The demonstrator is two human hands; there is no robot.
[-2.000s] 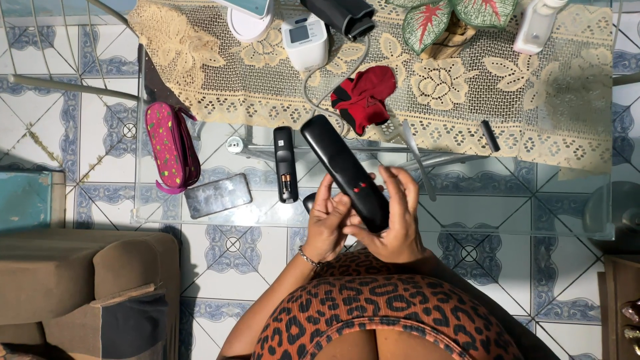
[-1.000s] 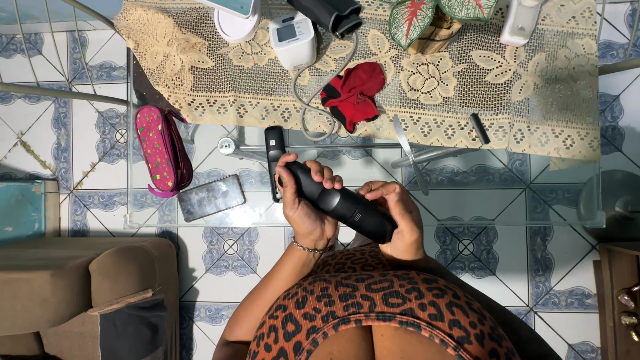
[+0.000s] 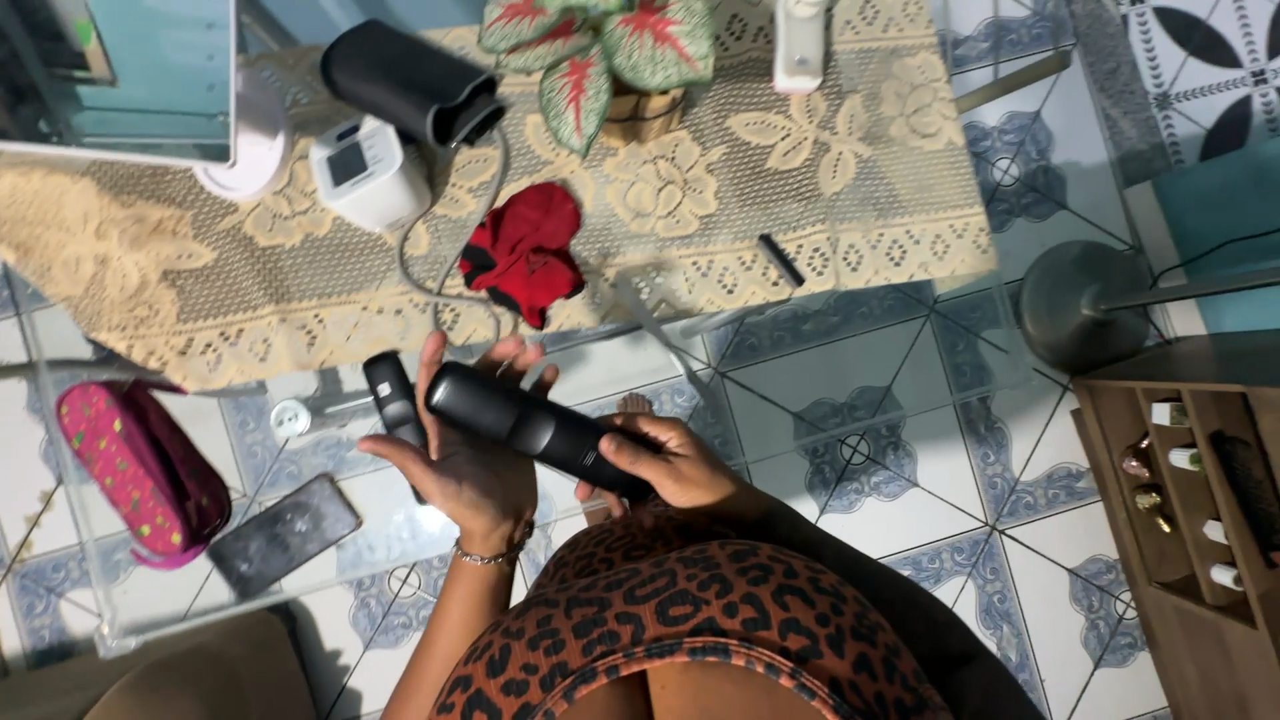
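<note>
A long black cylindrical device (image 3: 535, 430), which I cannot name more exactly, slants over the near edge of the glass table. My right hand (image 3: 670, 460) grips its lower right end. Beneath and beside its upper left end is my left hand (image 3: 475, 460), palm up with the fingers spread and not closed on it. A smaller black handheld device (image 3: 392, 390) lies on the glass, partly hidden behind my left hand. Above my hands, a red and black cloth item (image 3: 530, 250) rests on the lace tablecloth (image 3: 670, 190). A short black bar (image 3: 780, 260) lies to the right.
On the table are a pink pencil case (image 3: 145, 470), a smartphone (image 3: 285, 535), a blood pressure monitor (image 3: 365, 170) with its black cuff (image 3: 410, 85) and tube, and a potted caladium (image 3: 640, 110). A wooden shelf unit (image 3: 1170, 540) with small bottles stands at the right.
My left hand has let go of the black device and its fingers have spread; my right hand still holds the other end. The view has turned and shifted.
</note>
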